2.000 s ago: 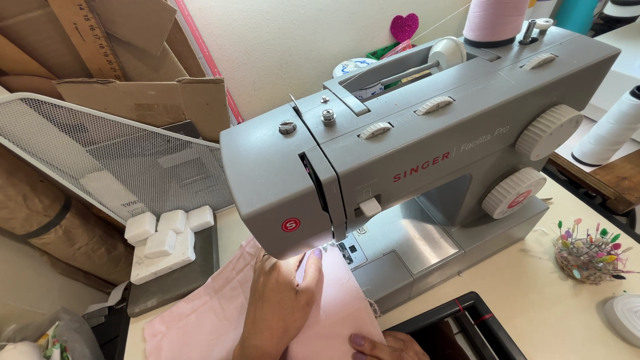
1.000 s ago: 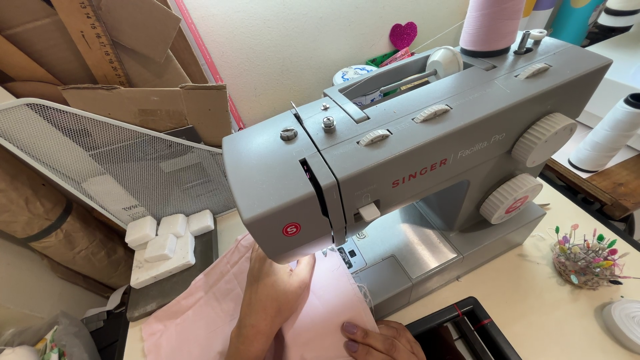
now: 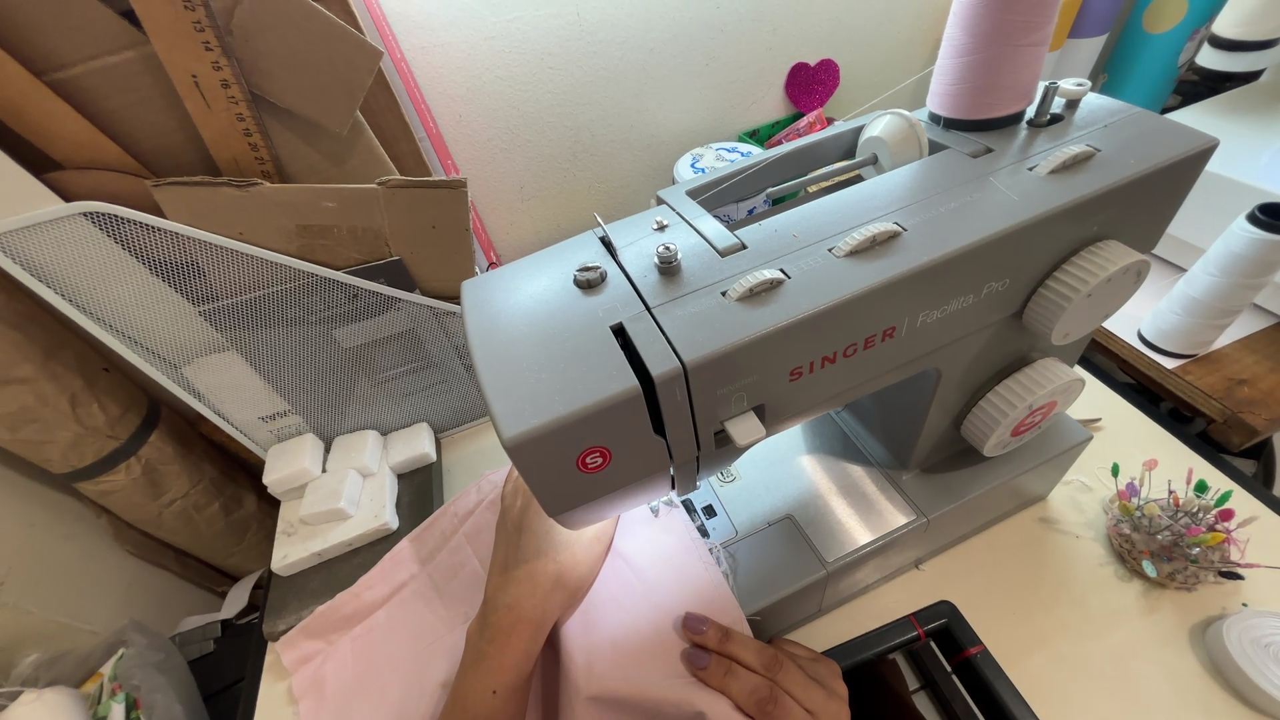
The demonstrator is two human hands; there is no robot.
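Note:
A grey Singer sewing machine [image 3: 780, 340] stands on the table, a cone of pink thread [image 3: 992, 60] on its top. Pale pink fabric [image 3: 650, 610] lies at its needle end, its frayed edge beside the needle plate [image 3: 712, 512]. On the fabric my left hand [image 3: 550, 550] reaches behind the machine's head, which hides its fingers, so its grip cannot be seen. My right hand [image 3: 765, 670] rests on the fabric's near right part, fingers close together and flat, the fabric under the fingertips.
White stone pieces [image 3: 335, 500] lie on a dark slab at the left, before a white mesh file holder [image 3: 300, 370]. A black tray [image 3: 940, 665] is at the near edge, right of my right hand. Farther right are a pincushion full of pins [image 3: 1175, 530] and a white roll [image 3: 1250, 650].
My left hand has moved away from me, behind the machine's head, where its fingers, visible two seconds ago, are now hidden. My right hand now reaches farther onto the fabric.

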